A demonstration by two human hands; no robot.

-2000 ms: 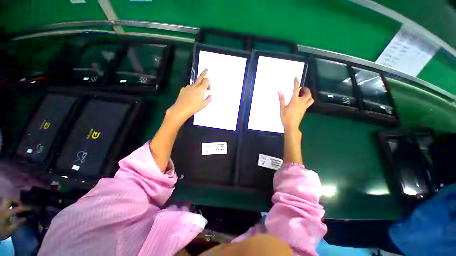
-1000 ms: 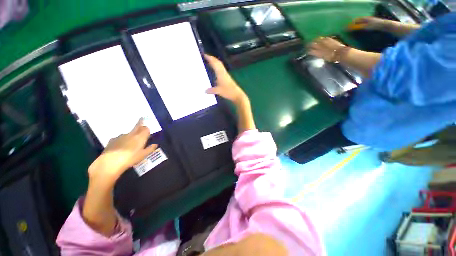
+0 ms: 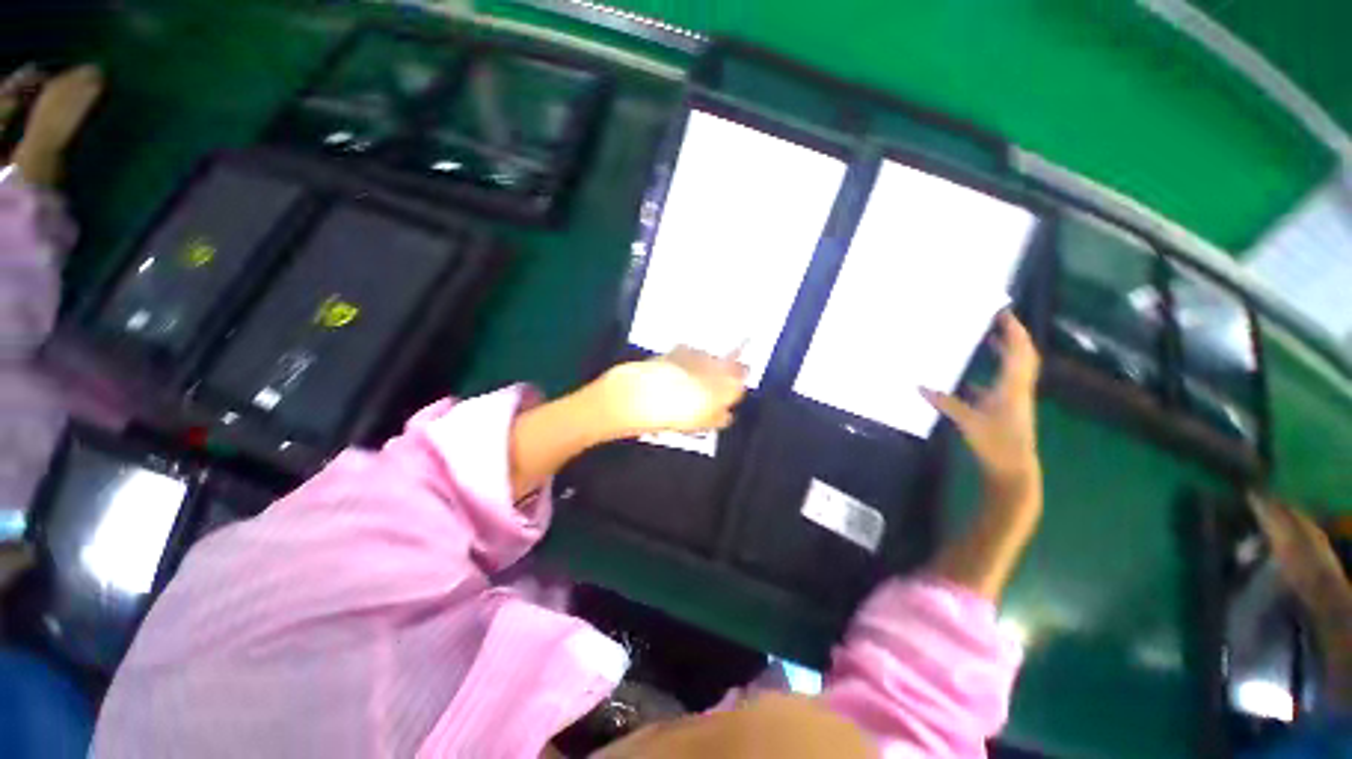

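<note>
Two tablets lie side by side in a black tray (image 3: 730,489), their screens blank white. My left hand (image 3: 675,393) is at the lower edge of the left tablet (image 3: 741,223), fingers over the screen's bottom and partly covering a white barcode label (image 3: 685,441). My right hand (image 3: 996,415) is at the right edge of the right tablet (image 3: 922,282), thumb near the screen's lower corner and fingers apart. Another barcode label (image 3: 844,513) shows on the black below the right tablet. Neither hand grips anything.
A tray with two dark tablets bearing yellow marks (image 3: 338,312) lies left. Dark tablets lie behind it (image 3: 512,119) and at the right (image 3: 1105,304). Other people's hands show at the far left (image 3: 60,119) and right edge (image 3: 1305,556). A lit tablet (image 3: 119,534) lies lower left.
The view has swung back left, so the tablets appear further right. My left hand stays low on the left tablet. My right hand has moved slightly down along the right tablet's edge.
</note>
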